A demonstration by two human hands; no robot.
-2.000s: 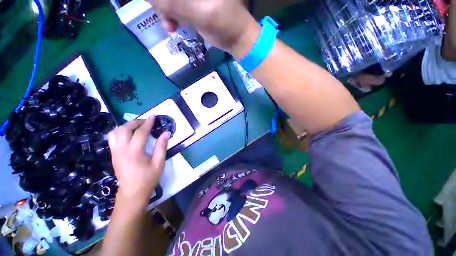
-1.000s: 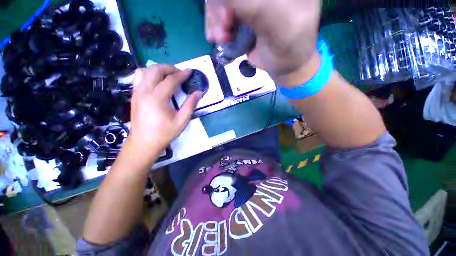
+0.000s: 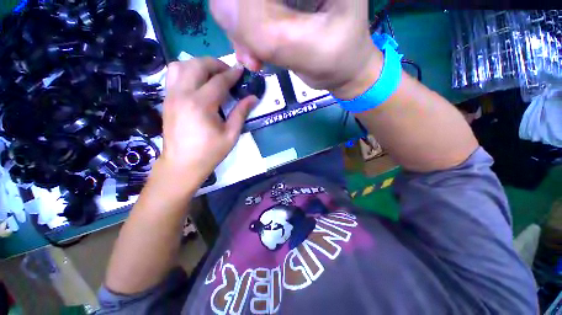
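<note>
A round black housing (image 3: 250,86) sits in the hole of the left white block of the holding fixture (image 3: 275,100). My left hand (image 3: 200,111) has its thumb and index finger against the housing's left side. My right hand (image 3: 302,46), with a blue wristband, is curled above the fixture, its fingertips just over the housing. A dark grey piece of the electric screwdriver (image 3: 305,4) shows in the fist at the top edge. The rest of the tool and its tip are hidden or cut off. The right hand covers most of the fixture's right block (image 3: 305,93).
A large heap of black housings (image 3: 68,92) lies on a white sheet at the left. Small loose black pieces (image 3: 187,15) lie on the green mat at the top. Clear plastic trays (image 3: 499,49) are at the upper right. Pale parts (image 3: 46,209) lie at the lower left.
The fixture sits higher in view than two seconds ago. My right hand has come down and left, over the housing in the left block. My left hand stays at the housing.
</note>
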